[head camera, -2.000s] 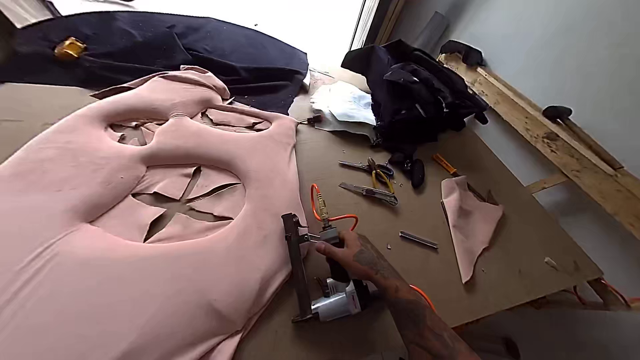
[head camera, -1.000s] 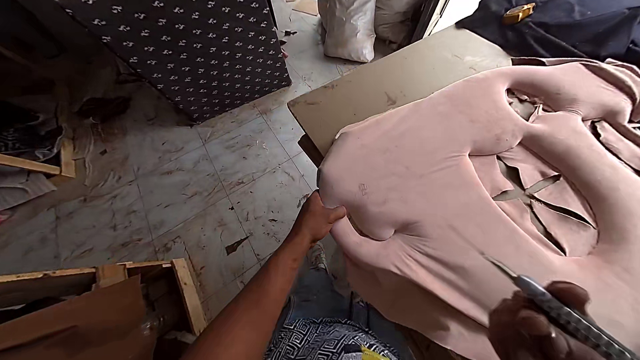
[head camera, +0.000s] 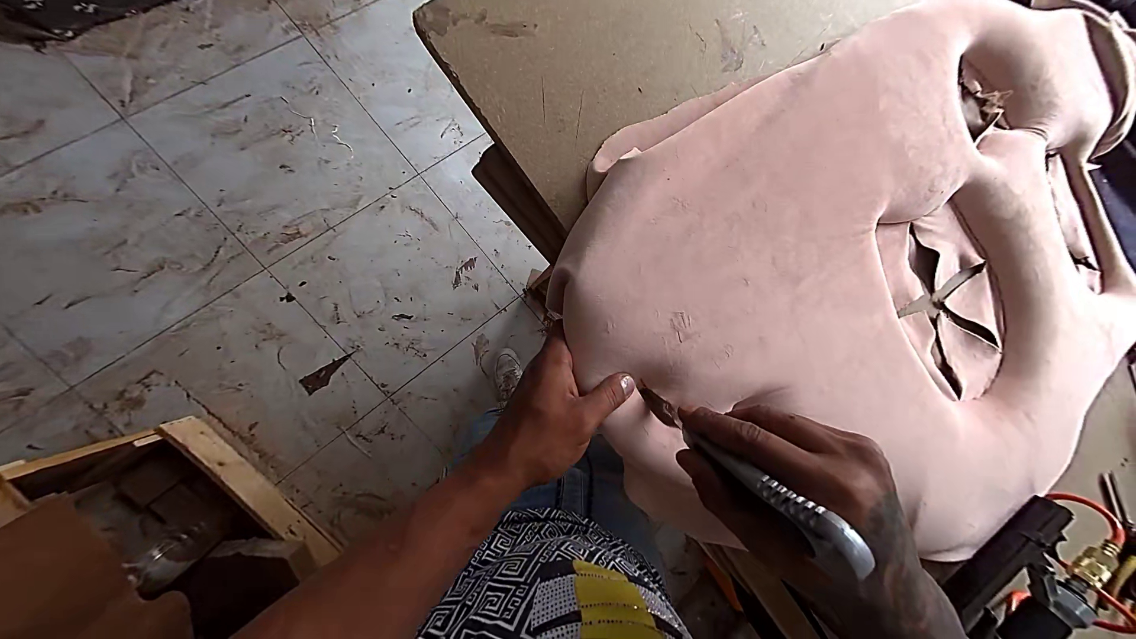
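Pink suede-like upholstery material is stretched over a padded form with several openings; slit flaps show in the round one. My left hand grips the near left edge of this cover, thumb on top and fingers hidden underneath. In my right hand is a silver utility knife, its blade tip at the material just right of my left thumb. Whether the tip has gone into the material cannot be told. At the lower right lies a black pneumatic stapler with a brass hose fitting.
A brown board tabletop lies under the form, its corner jutting over a dusty tiled floor. A wooden crate with scraps stands at the lower left. An orange air hose curves beside the stapler.
Two seconds ago a hand was on the stapler; the knife is now in my right hand. Since one second ago, the knife tip has come down to the cover beside my left thumb. The view has moved closer.
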